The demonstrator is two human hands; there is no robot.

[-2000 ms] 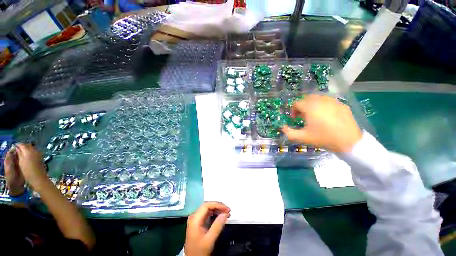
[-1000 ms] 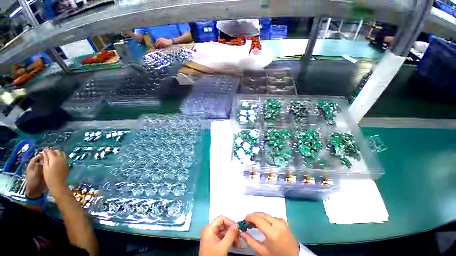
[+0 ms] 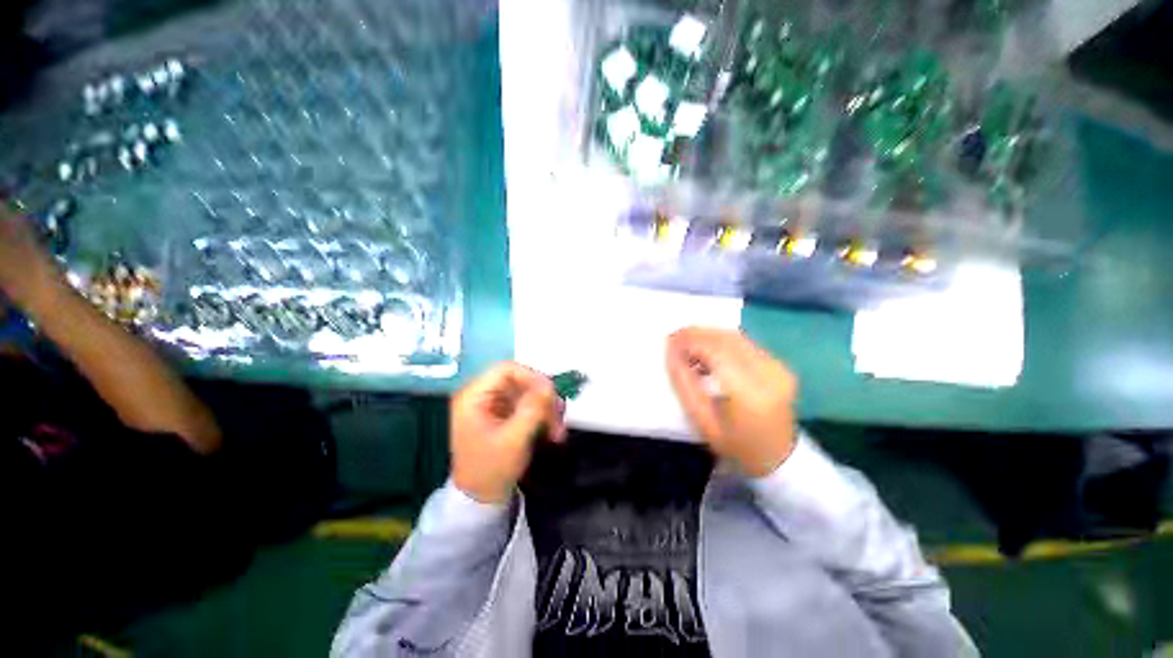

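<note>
My left hand (image 3: 499, 429) is over the near edge of the white paper (image 3: 618, 373) and pinches a small green circuit board (image 3: 567, 383) at its fingertips. My right hand (image 3: 736, 396) is apart from it to the right, fingers curled, with a small whitish or silvery thing (image 3: 709, 377) at the fingertips, too blurred to name. The clear compartment tray (image 3: 804, 199) lies beyond the hands, with green boards (image 3: 888, 109) and white-faced boards (image 3: 651, 97) in its pockets.
Amber-and-white parts (image 3: 796, 244) line the tray's near side. A white sheet (image 3: 939, 332) lies at the right. A large clear round-pocket tray (image 3: 309, 244) is at the left, beside a neighbour's arm (image 3: 109, 347). Yellow lines (image 3: 1029, 545) cross the green floor.
The view has tilted down. My right hand went from the tray to my left hand at the green board; now the hands are apart and the board is in the left.
</note>
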